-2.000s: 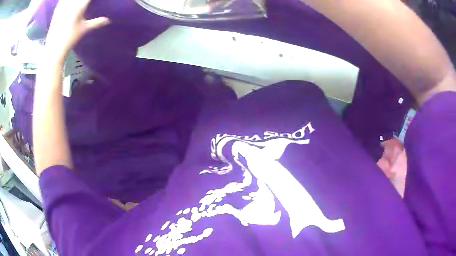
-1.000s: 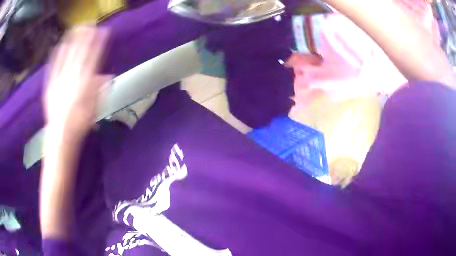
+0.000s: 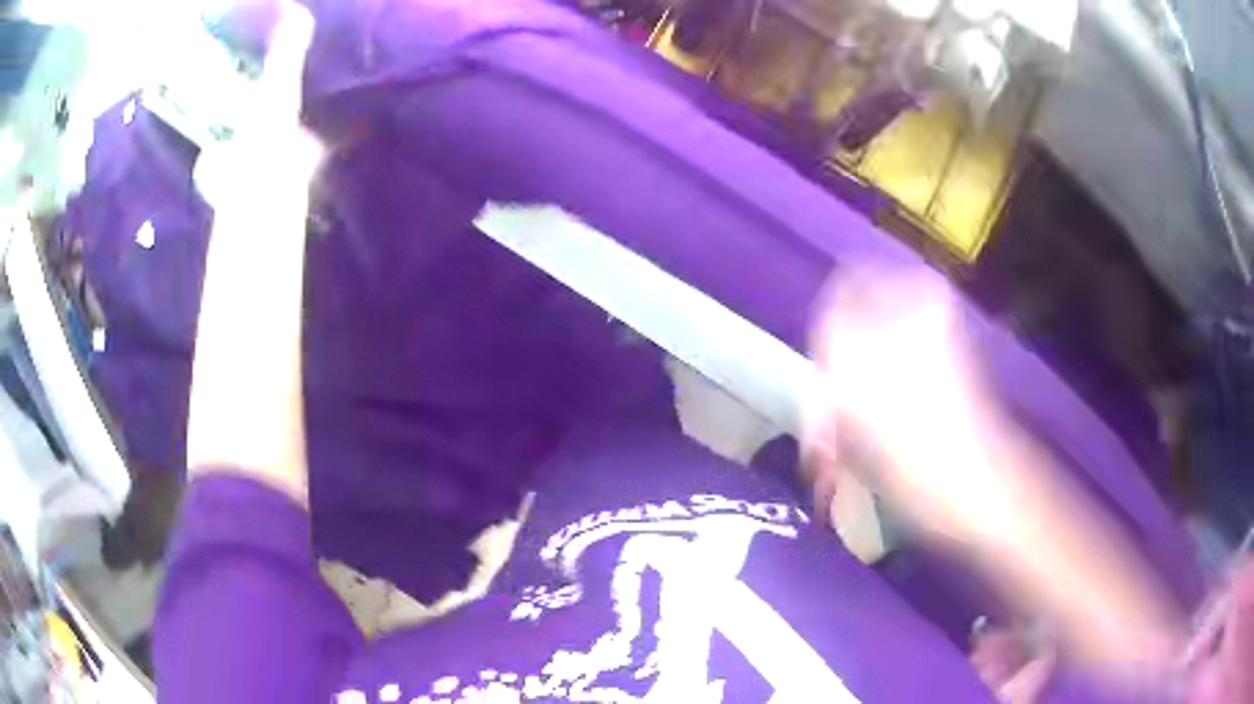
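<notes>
Dark purple cloth point(image 3: 426, 330) hangs in a broad sheet over the near side of the pressing table at left. Smoother purple cloth point(image 3: 646, 151) covers the long padded top, which slopes down to the right. My left hand point(image 3: 261, 158) is at the upper left by the cloth, overexposed, and its fingers cannot be made out. My right hand point(image 3: 887, 344) is blurred over the table's near edge at right of centre. Whether it grips cloth cannot be told. No iron shows.
The pale table panel point(image 3: 660, 303) runs below the padded edge. Shiny yellow trays point(image 3: 949, 179) lie beyond the table. More purple cloth point(image 3: 145, 275) with tiny white spots hangs at far left. Pale floor point(image 3: 392, 605) shows below. Pink cloth point(image 3: 1018, 674) shows at lower right.
The view has swung, so the yellow trays are now at upper right and the blue crate is out of view. The iron has left the picture. My right hand has come into view.
</notes>
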